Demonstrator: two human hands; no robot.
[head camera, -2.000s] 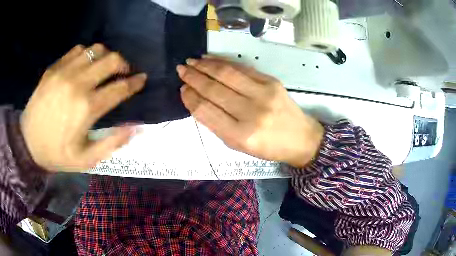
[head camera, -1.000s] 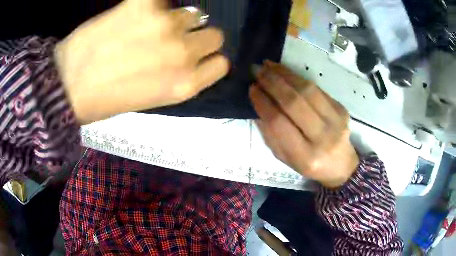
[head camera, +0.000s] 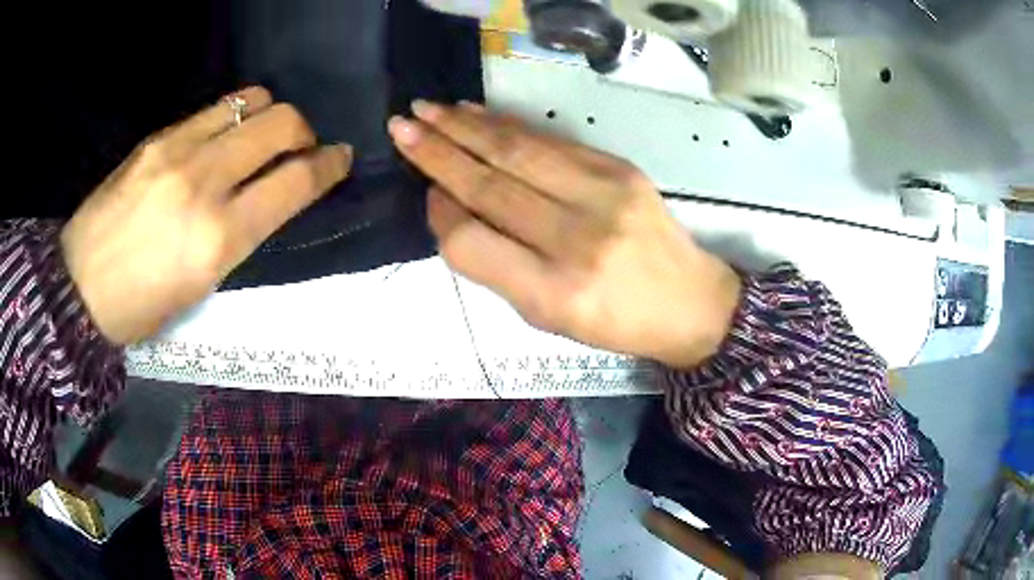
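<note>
A black garment piece (head camera: 329, 210) lies on the white machine bed (head camera: 340, 329), with a darker band along its right edge. My left hand (head camera: 193, 210) rests on the cloth at the left, fingers bent, a ring on one finger; the thumb is mostly hidden. My right hand (head camera: 567, 227) lies flat over the right edge of the cloth, fingertips on the dark band. I cannot tell whether either hand grips the cloth. A dark thread (head camera: 472, 329) runs from under my right hand across the bed. The needle area is not visible.
Cream ribbed cylinders (head camera: 757, 62) stand above my right hand. A dark slit (head camera: 794, 211) runs along the bed. A control panel (head camera: 960, 295) is at the far right. A black heap (head camera: 692, 487) and a wooden bar (head camera: 697, 542) are low at right.
The view swung right, then back. Compared with the first frame, my left hand sits slightly higher on the cloth, and a faint curved stitch-like line shows near the front edge. My right hand stays at the edge.
</note>
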